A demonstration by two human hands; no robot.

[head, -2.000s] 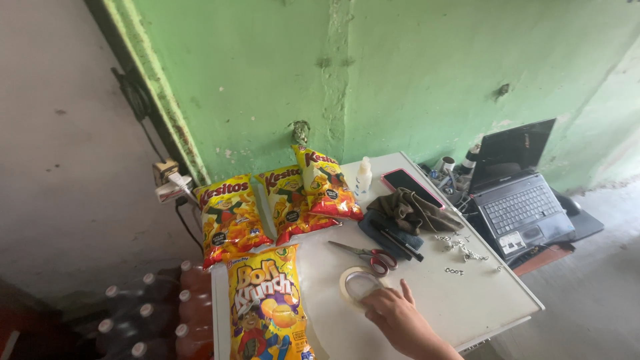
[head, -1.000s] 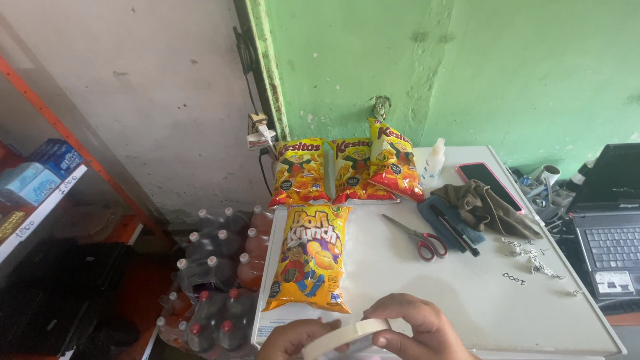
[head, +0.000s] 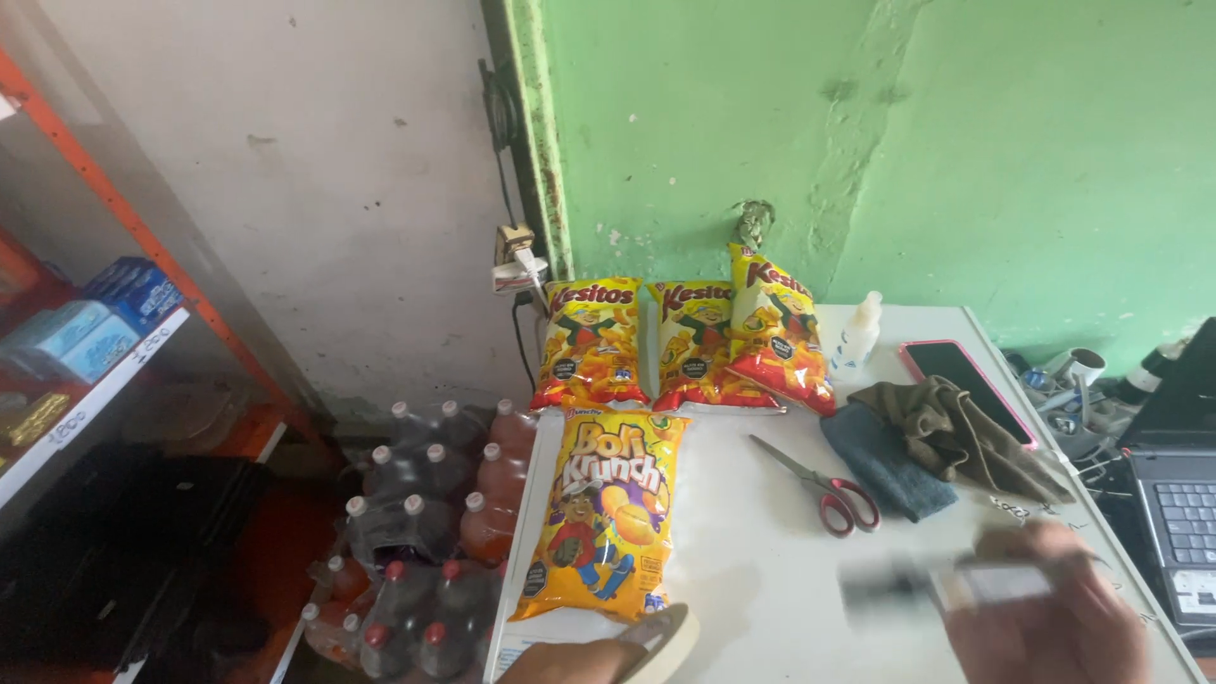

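At the bottom edge my left hand [head: 575, 660] holds a roll of pale tape [head: 676, 646], just below the yellow Boli Krunch snack bag [head: 613, 513]. On the right, my right hand [head: 1054, 608] grips a blurred, dark and pale pen-like object [head: 917, 584] over the white table [head: 760, 570]. Red-handled scissors [head: 825, 489] lie with blades parted beside a blue cloth [head: 883, 461] and a brown cloth [head: 959, 427]. Three Kesitos bags, left [head: 591, 342], middle [head: 698, 347] and right [head: 781, 332], lean at the back.
A small translucent bottle [head: 857, 332] and a pink-edged phone [head: 969, 389] are at the table's back right. Beyond the right edge stands a laptop [head: 1178, 503]. Bottled drinks [head: 427, 532] stand left of the table, near an orange-framed shelf [head: 142, 351].
My right hand has left the tape roll and moved right, where it now grips the pen-like object. The black pen seen earlier on the blue cloth is gone from there.
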